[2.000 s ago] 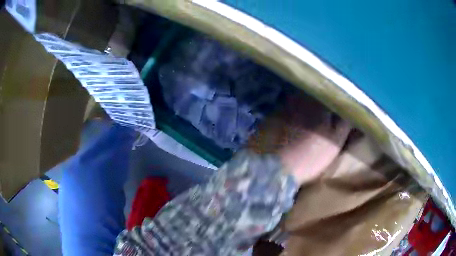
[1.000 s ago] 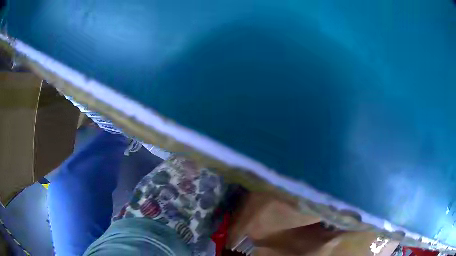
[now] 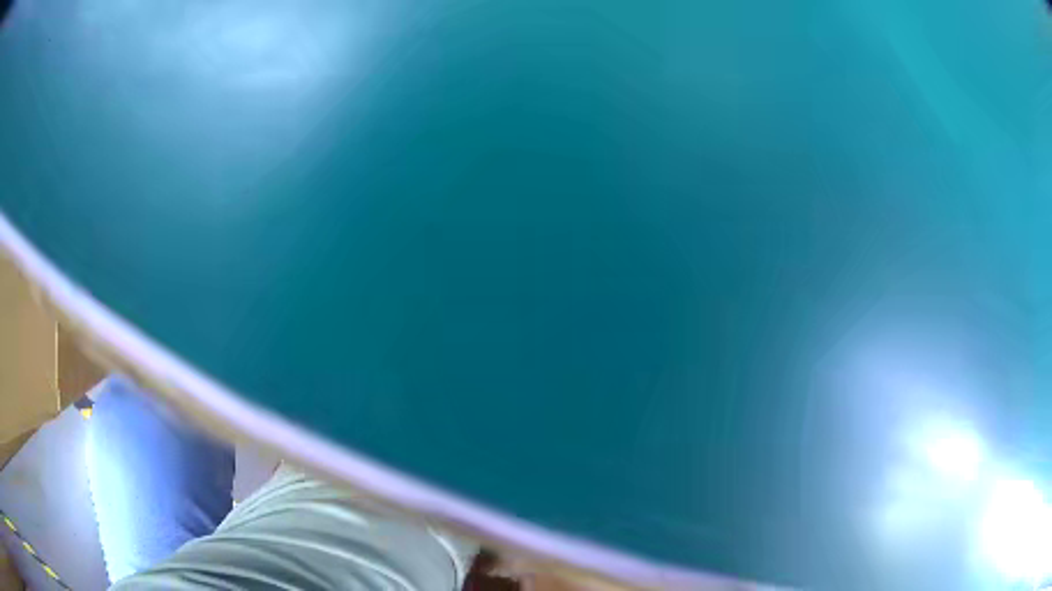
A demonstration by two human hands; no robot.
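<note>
The green-topped workbench (image 3: pixel 519 266) fills most of the head view, very close to the camera, with its pale edge curving from the left side to the bottom. A light grey-green sleeve (image 3: pixel 312 537) shows below the edge at the lower left, and its forearm passes out of sight under the bench. No hand is visible. Whatever lies under the bench top is hidden.
A brown cardboard carton (image 3: pixel 29 352) stands at the left edge, partly cut off. A blue-clad leg (image 3: pixel 156 473) is beside it. Grey floor with yellow-black striped tape (image 3: pixel 32 548) shows at the lower left. Bright glare lies on the bench at the lower right.
The bench top now covers far more of the view. The patterned oversleeve, the bare hand part, the barcode strip, most of the brown paper and the red stool parts have gone out of sight.
</note>
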